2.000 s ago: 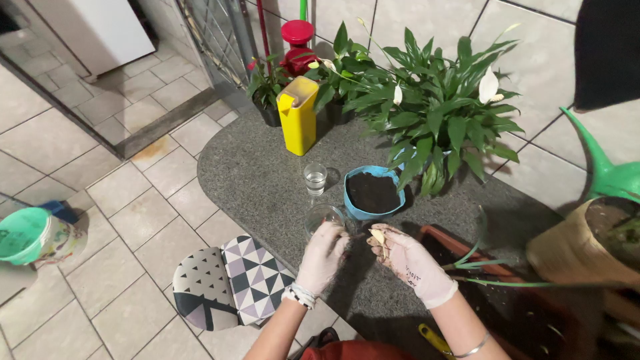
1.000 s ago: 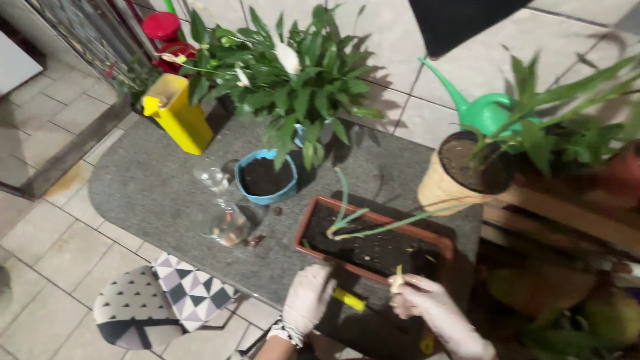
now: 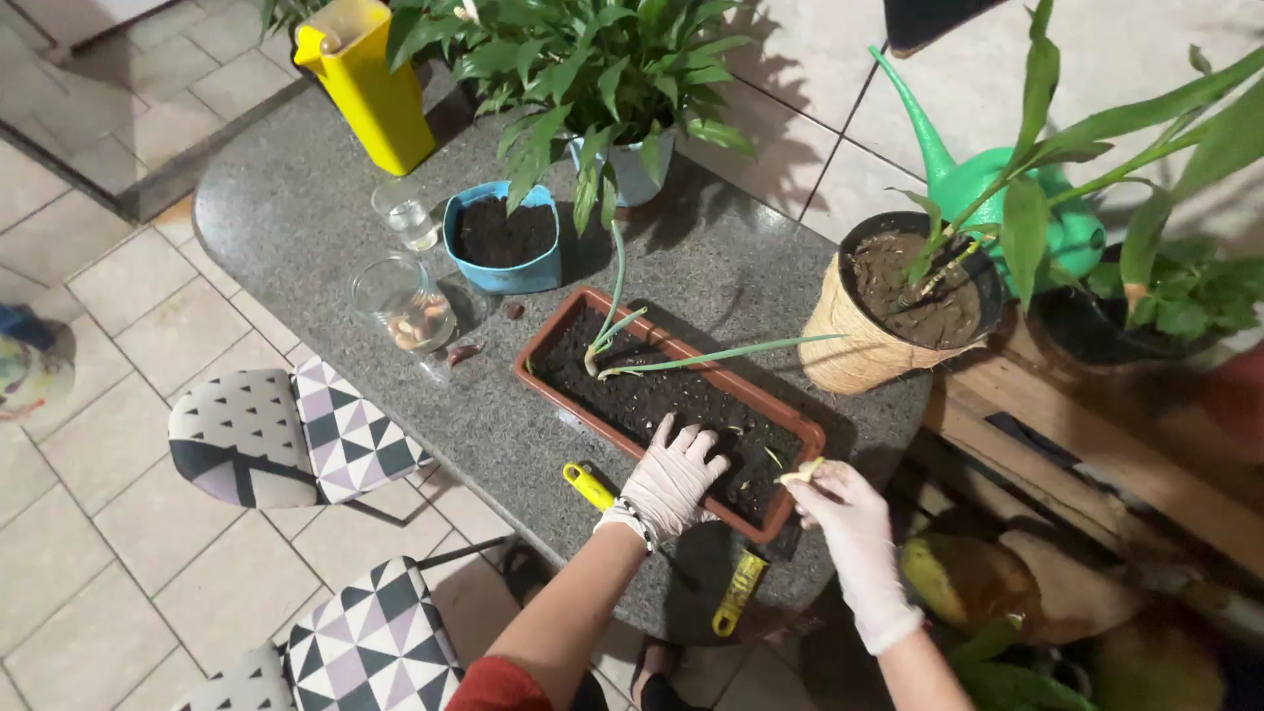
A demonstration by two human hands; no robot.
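Note:
My left hand (image 3: pixel 676 479), in a white glove, rests with spread fingers on the soil of a brown rectangular planter (image 3: pixel 558 395); its fingertips touch the soil. Over the planter's right end, my right hand (image 3: pixel 839 504), gloved too, pinches a small pale sprouted clove (image 3: pixel 802 472). Long green shoots (image 3: pixel 726 355) grow from a bulb at the planter's far left part. Two yellow tool handles (image 3: pixel 590 486) (image 3: pixel 739 592) lie by the near side. A glass jar (image 3: pixel 405 306) holds several cloves, with reddish pieces (image 3: pixel 462 353) beside it.
On the stone table (image 3: pixel 286 212) stand a soil-filled blue pot (image 3: pixel 506 267), a glass of water (image 3: pixel 407 222), a yellow container (image 3: pixel 380 99) and a leafy potted plant (image 3: pixel 632 168). At right are a twine-wrapped pot (image 3: pixel 849 326) and a green watering can (image 3: pixel 1071 217). Patterned chairs (image 3: pixel 346 434) stand at the left.
Both hands have moved from near the glass jar to the brown planter. My left hand now reaches onto the soil; the right still holds the clove. The view has shifted right.

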